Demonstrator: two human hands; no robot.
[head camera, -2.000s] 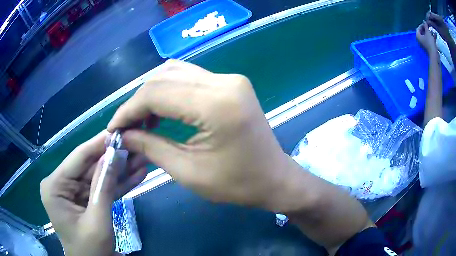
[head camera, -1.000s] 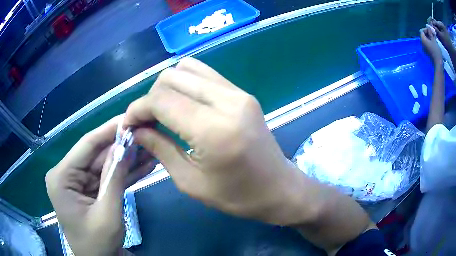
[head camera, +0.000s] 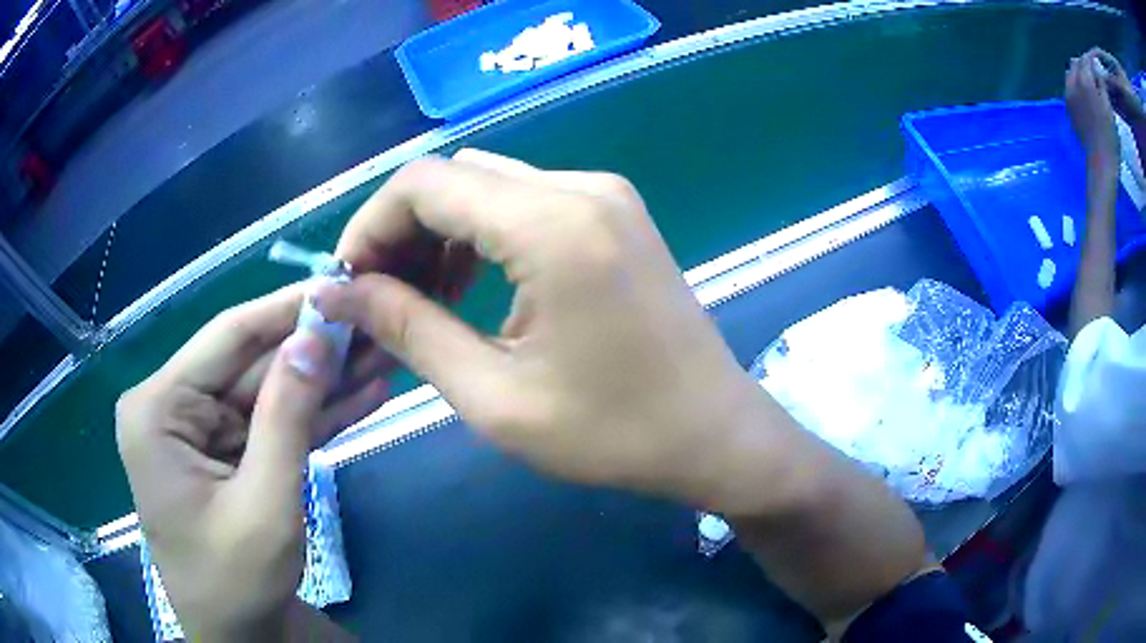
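Observation:
My left hand (head camera: 239, 440) is raised at the left and holds a white housing (head camera: 324, 329) upright between thumb and fingers. My right hand (head camera: 540, 327) reaches across from the right. Its thumb and index finger pinch a thin pale stem assembly (head camera: 302, 258) at the top of the housing. The stem's free end points up and left, past the fingertips. The fingers hide where stem and housing meet, so I cannot tell how far one is inside the other.
A clear bag of white housings (head camera: 880, 389) lies at right, with a small white piece (head camera: 714, 530) left of it. Behind are a green belt (head camera: 779, 138), a blue tray (head camera: 427, 88) and a blue bin (head camera: 955, 157) by another worker's arm (head camera: 1097, 214). Parts boxes (head camera: 327, 540) show lower left.
The thin stem, earlier lying down along my left thumb, now sticks out up and left above the housing. My right fingertips have moved slightly up. The other worker's hands have shifted.

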